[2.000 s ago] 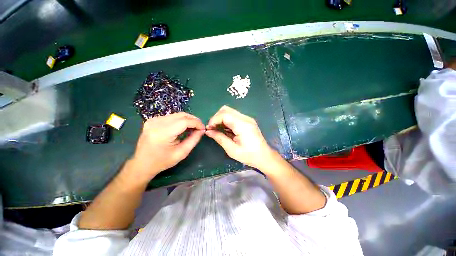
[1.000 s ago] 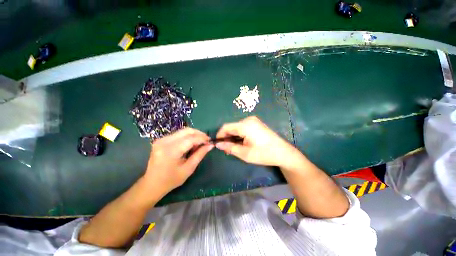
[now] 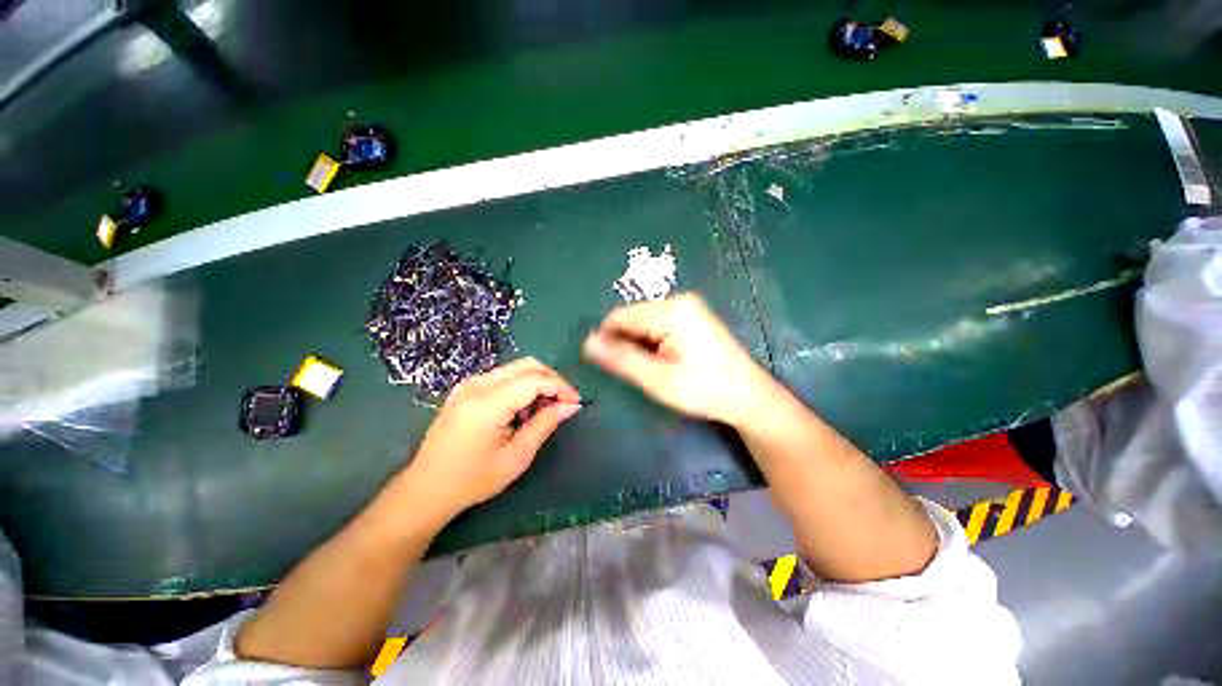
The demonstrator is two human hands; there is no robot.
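My left hand [image 3: 489,436] pinches a tiny dark component [image 3: 582,402] between thumb and fingertips, just right of and below the large black heap [image 3: 442,319]. My right hand [image 3: 677,359] is apart from it, a little above and to the right, just below the small white heap [image 3: 647,272]. Its fingers are blurred and curled together, so I cannot tell whether it holds anything. A black housing [image 3: 271,412] lies left of the heap, with a silver-white battery with yellow edges [image 3: 318,377] beside it.
Beyond the white rail [image 3: 536,165], several dark units with batteries, one of them [image 3: 365,148] at upper left, lie on the green belt. A person's pale sleeve [image 3: 1186,389] is at the right edge. A red object [image 3: 978,460] is below the bench edge.
My hands were together at the fingertips; my right hand has moved off, up from my left, towards the white heap. My left hand still pinches the small part.
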